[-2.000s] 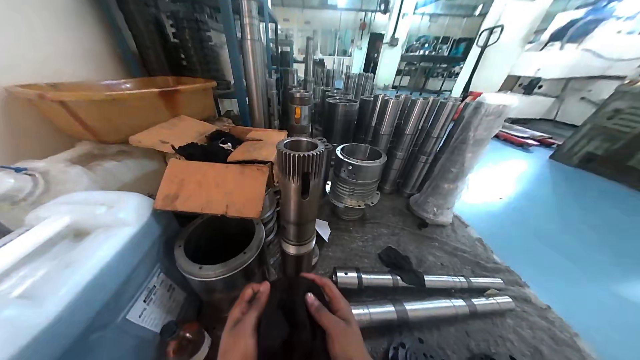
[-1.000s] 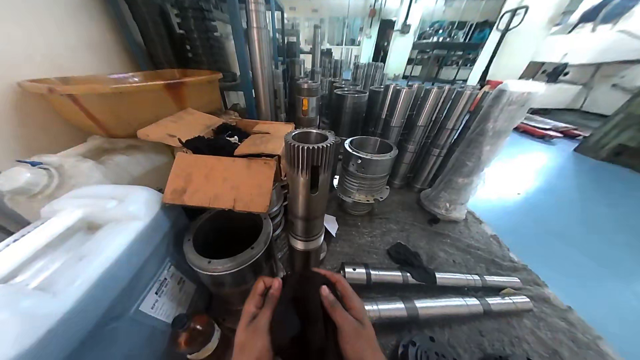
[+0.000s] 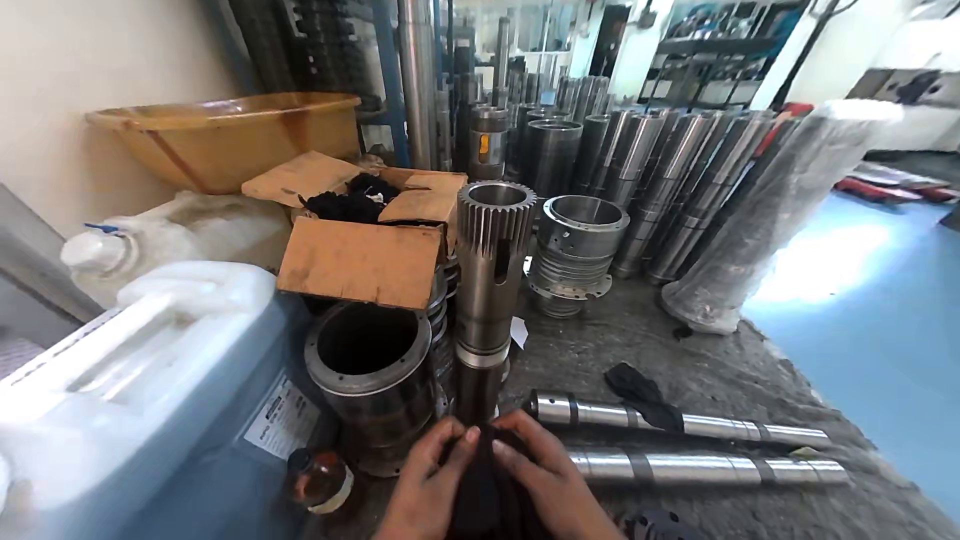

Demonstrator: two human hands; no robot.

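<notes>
A black cloth (image 3: 487, 487) hangs between my two hands at the bottom middle of the head view. My left hand (image 3: 429, 480) pinches its upper left edge and my right hand (image 3: 551, 476) grips its upper right edge. Directly beyond them stands an upright hollow steel shaft (image 3: 481, 300) with splines around its top and a slot in its side; its lower end is hidden behind the cloth and hands. Whether the cloth touches the shaft, I cannot tell.
Left are a steel cylinder (image 3: 367, 386), an open cardboard box (image 3: 360, 259) of black cloths, a plastic jerrycan (image 3: 217, 420) and a brown bottle (image 3: 319, 480). Right lie steel shafts (image 3: 705, 469) and a black cloth (image 3: 637, 390). Behind stand a flanged sleeve (image 3: 576, 255) and a plastic-wrapped column (image 3: 772, 225).
My fingertips have come closer together at the top of the black cloth. The cloth stays in both hands.
</notes>
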